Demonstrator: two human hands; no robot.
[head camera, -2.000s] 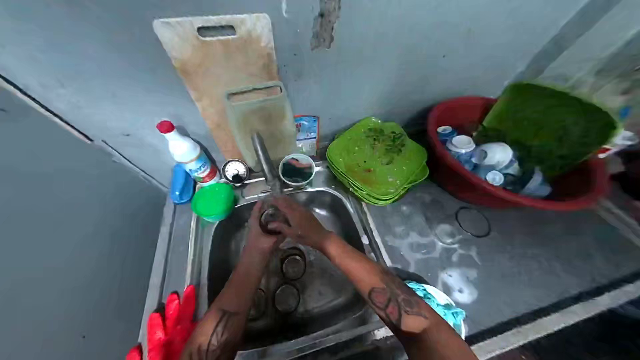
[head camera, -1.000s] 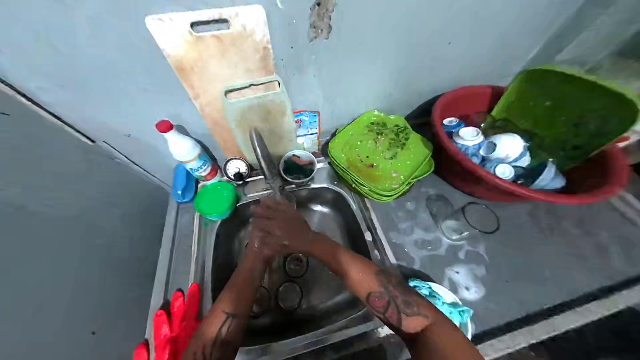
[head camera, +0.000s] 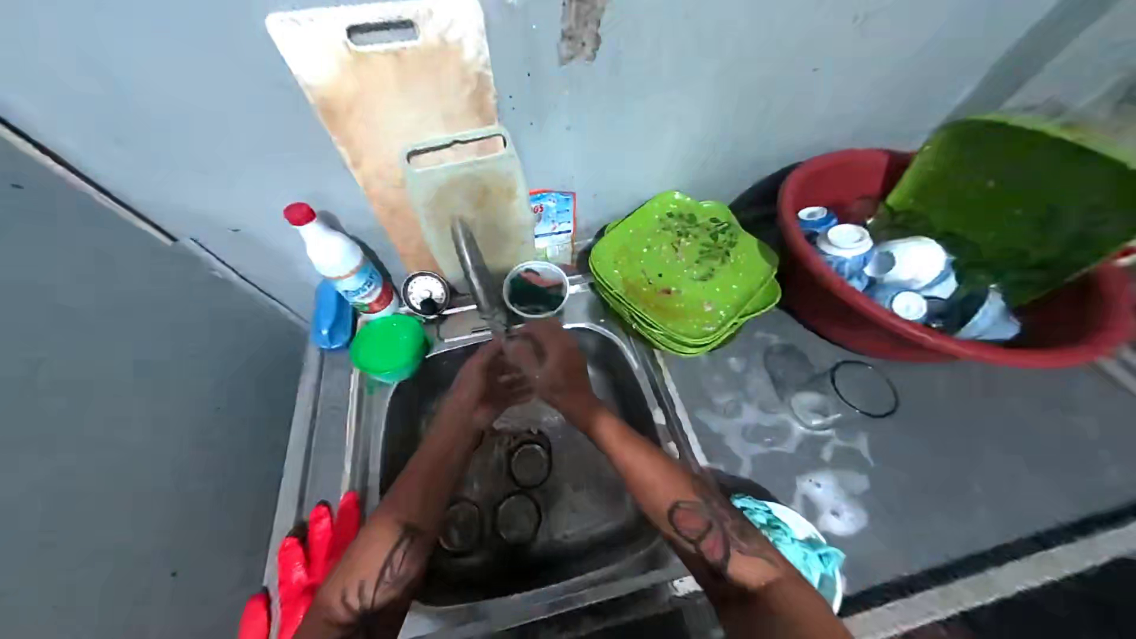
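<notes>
Under the metal faucet (head camera: 479, 275), my left hand (head camera: 490, 383) and my right hand (head camera: 557, 366) are close together around a clear drinking glass (head camera: 524, 353). Fingers and blur hide much of the glass. Below them, several round glasses (head camera: 530, 463) rest on the bottom of the steel sink (head camera: 612, 550). On the counter to the right, another clear glass (head camera: 821, 404) lies on its side amid soap suds. A white bowl with a turquoise cloth (head camera: 790, 541) is beside the sink's right edge.
Stacked green plates (head camera: 683, 275) bear food scraps. A red basin (head camera: 923, 342) holds cups and a green plate. Behind the sink are cutting boards (head camera: 399, 106), a bottle (head camera: 342, 257), a green bowl (head camera: 389, 348) and a small container (head camera: 536, 289). Red rubber gloves (head camera: 306, 555) hang at left.
My hands remain together under the faucet; since a second ago they have shifted slightly up toward its spout, and the glass between them shows more.
</notes>
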